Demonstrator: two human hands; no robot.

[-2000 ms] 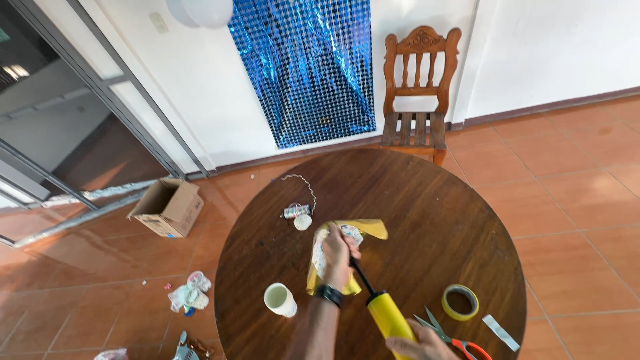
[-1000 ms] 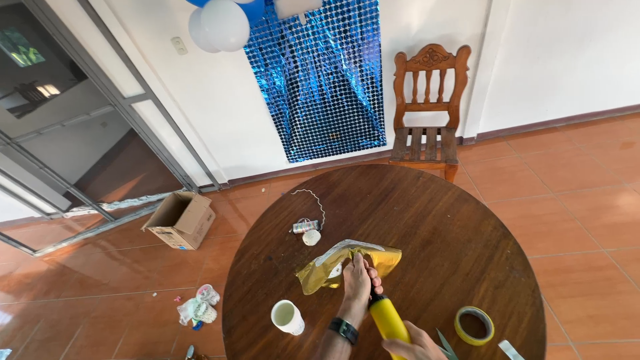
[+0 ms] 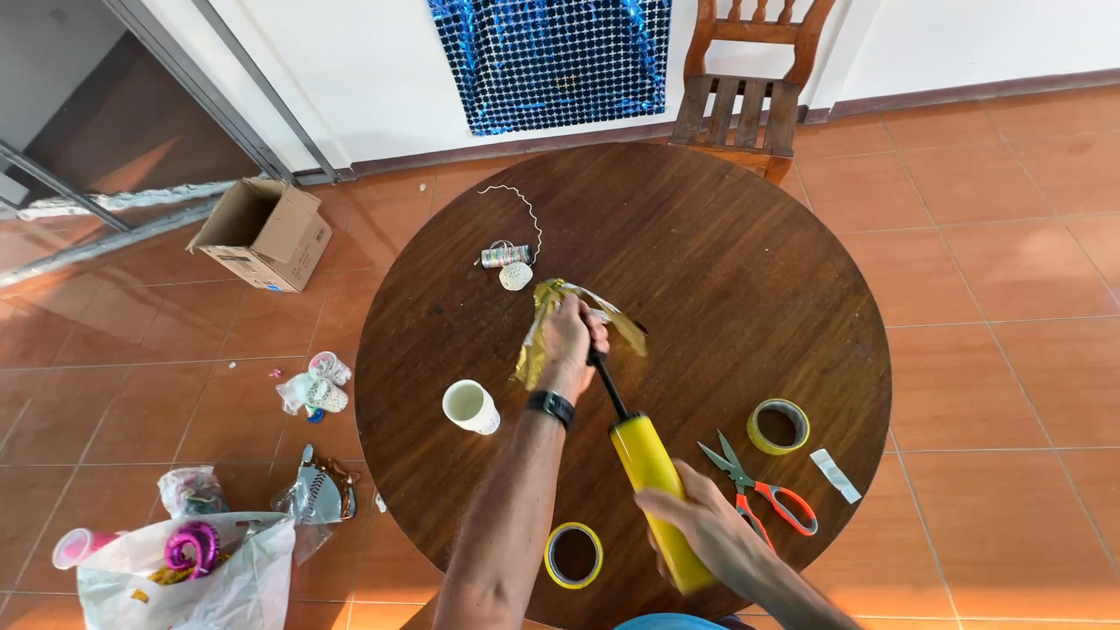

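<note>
My left hand (image 3: 573,343) is closed around the black handle end of a yellow hand pump, with a gold foil balloon (image 3: 544,328) bunched at the same fist. My right hand (image 3: 691,516) grips the yellow barrel of the pump (image 3: 652,468); the black rod shows between barrel and left hand. The balloon looks mostly flat and folded. To the left stands a white paper cup (image 3: 471,407). Beyond the balloon lie a spool of striped string (image 3: 505,255) and a white ball of string (image 3: 515,276). Orange-handled scissors (image 3: 752,490) rest right of the pump.
Two yellow tape rolls (image 3: 778,426) (image 3: 574,556) and a silvery strip (image 3: 836,476) lie on the round wooden table (image 3: 700,236). A wooden chair (image 3: 744,105) stands behind it. On the tiled floor at left are a cardboard box (image 3: 267,236), a white plastic bag (image 3: 236,577) and loose party items.
The gold foil, spread wide one second ago, now hangs folded about my left hand. The pump's black rod shows longer than a second ago. The view has tilted down.
</note>
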